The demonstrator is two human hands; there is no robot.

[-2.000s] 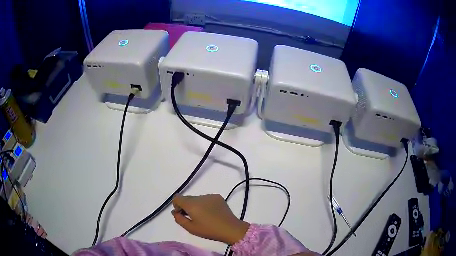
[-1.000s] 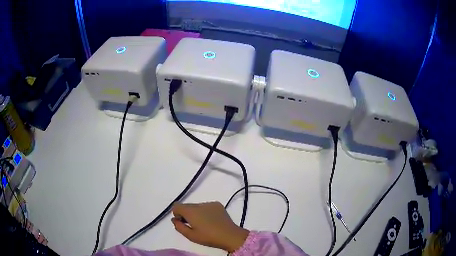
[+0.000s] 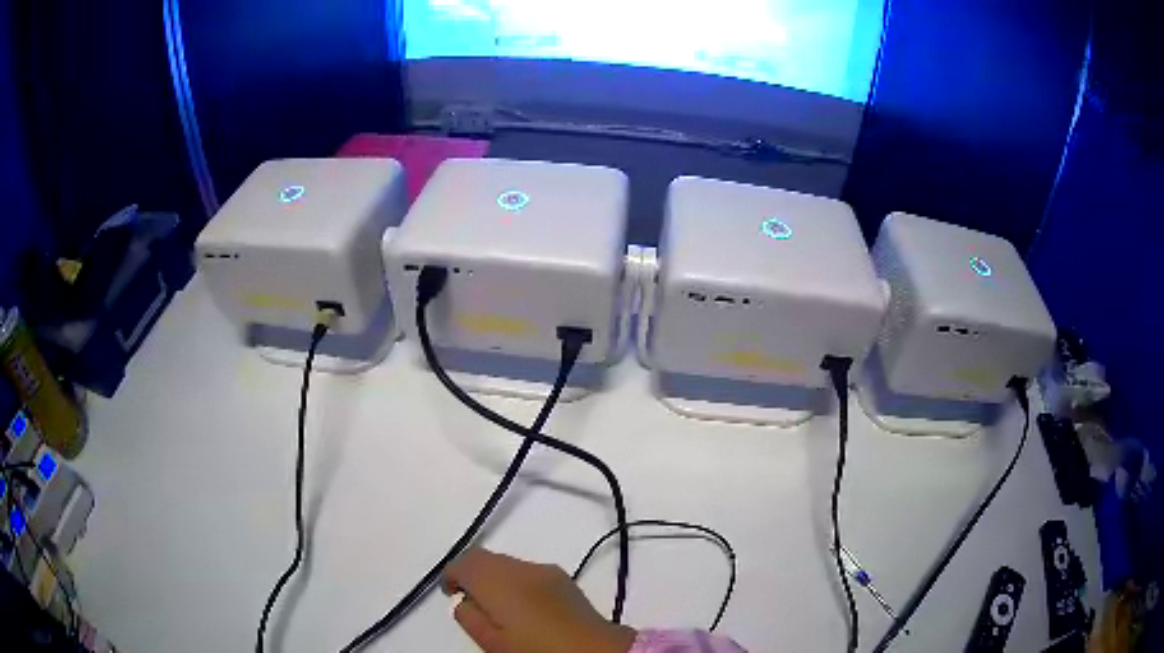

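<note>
Four white projectors stand in a row with glowing blue rings on top: far left, centre left, centre right and far right. An HDMI cable is plugged into the upper left ports of the centre-left unit. Each unit has a black power cord at its lower right rear. My right hand is low at the bottom centre, back up, fingers curled, beside the crossing cables. Its palm side is hidden, so I cannot tell whether it holds anything. My left hand is not in view.
Remote controls and a thin clear-blue tool lie at the right. A thin black cable loops right of my hand. A spray can, lit meters and a dark bin are at the left. A bright projected image is ahead.
The camera view has tilted up, so the projectors sit lower in the picture. The pink sleeve at the bottom left has gone out of view. My right hand stays curled near the cables.
</note>
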